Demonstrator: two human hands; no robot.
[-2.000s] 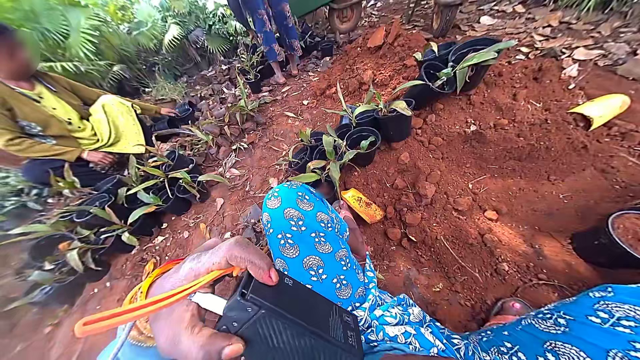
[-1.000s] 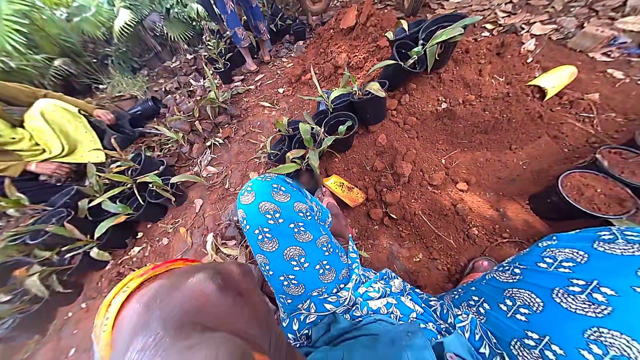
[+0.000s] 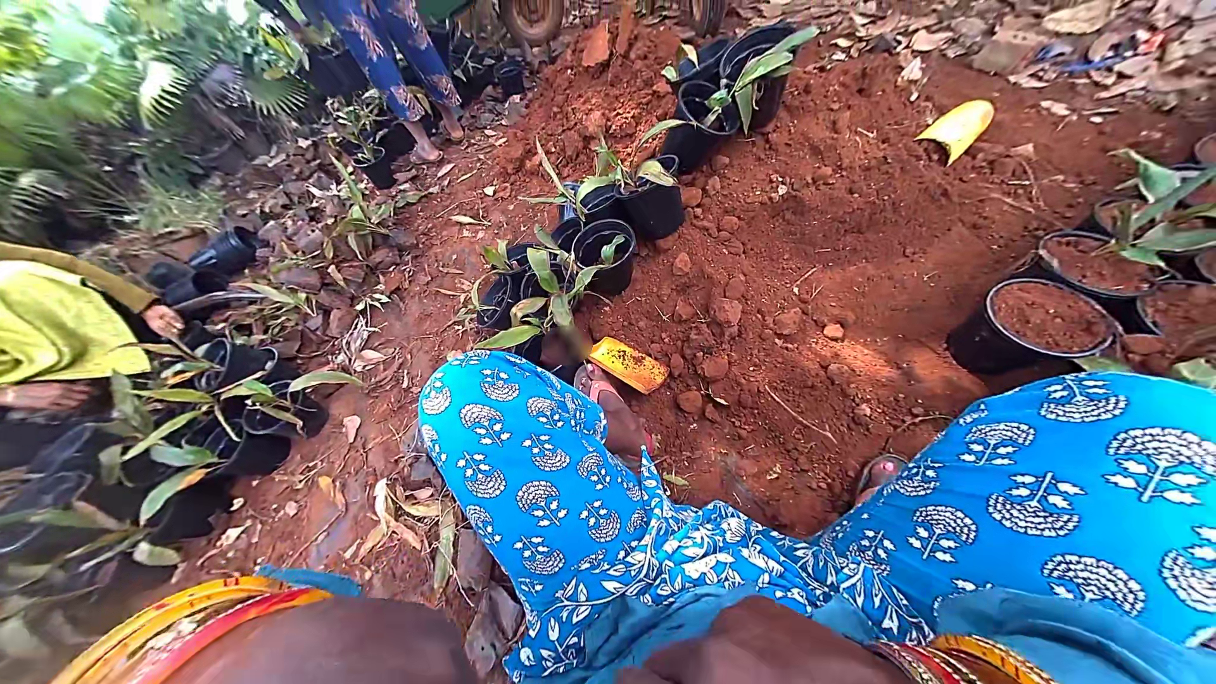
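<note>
At the bottom edge, left of centre, my left hand [image 3: 323,646] shows only in part beside yellow and red bangles, its fingers cut off by the frame. My right hand [image 3: 760,646] is also cut off, low at the centre against the blue patterned cloth [image 3: 551,456] over my knees. What either hand holds is hidden. Beyond my left knee a yellow plastic scoop [image 3: 629,365] lies on red soil by my foot. Black plastic pots with leafy plants [image 3: 604,255] stand past it. A second yellow scoop [image 3: 958,129] lies farther back on the soil.
Soil-filled black pots [image 3: 1035,323] stand at the right. More potted plants [image 3: 228,408] line the left, beside a seated person [image 3: 66,323] in yellow. Another person's legs [image 3: 389,57] are at the back, near wheels [image 3: 532,19]. Loose red soil [image 3: 798,275] spreads before me.
The black device with an orange strap, held in my left hand two seconds ago, is out of sight. My right hand has come into view at the bottom.
</note>
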